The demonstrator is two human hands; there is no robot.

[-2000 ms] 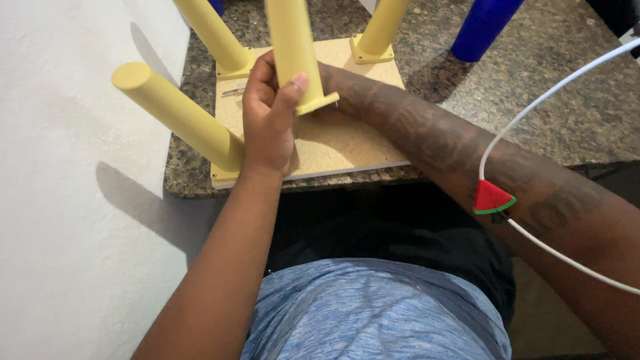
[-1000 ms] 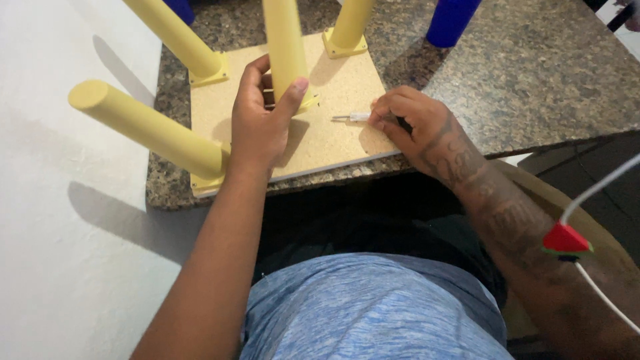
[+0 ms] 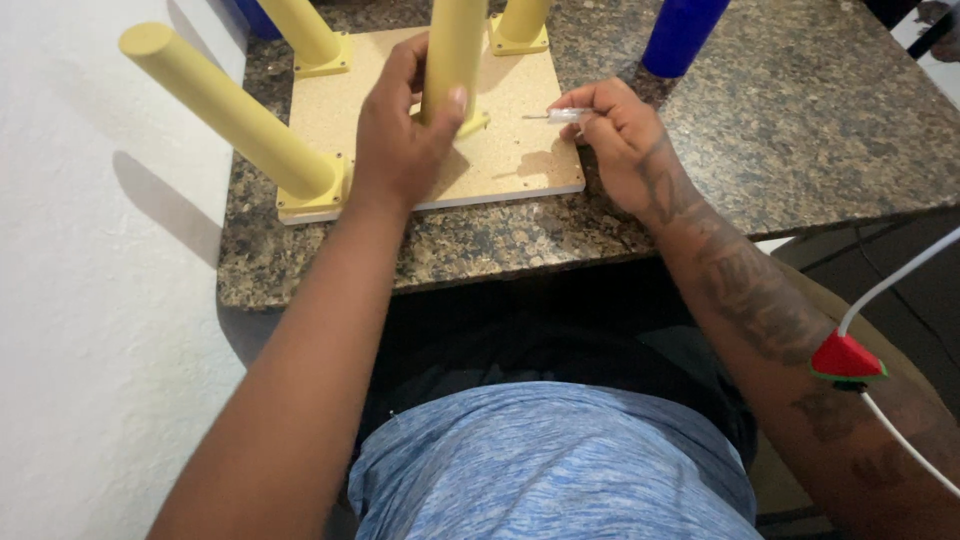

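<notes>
My left hand (image 3: 401,127) grips a yellow round leg (image 3: 452,56) near its flanged foot, over the middle of a chipboard panel (image 3: 536,161). In my right hand (image 3: 615,139), at the panel's right side, is a small screwdriver with a clear handle (image 3: 568,115), its tip pointing left. Three other yellow legs stand with their square flanges on the panel: one at the front left (image 3: 232,112), one at the back left (image 3: 304,34) and one at the back right (image 3: 521,26). Screws show in their flanges. Small holes mark the panel's front right corner.
The panel lies on a speckled granite countertop (image 3: 772,150) near its front edge. Behind my right hand stands a blue cylindrical object (image 3: 682,37), and another blue thing (image 3: 259,19) is at the back left. A white wall (image 3: 67,300) borders the left. A white cable (image 3: 900,281) with a red piece crosses my right forearm.
Two seconds ago my right hand was hidden behind the held leg; it has moved right, and the screwdriver now shows in it. My left hand keeps its hold on the leg.
</notes>
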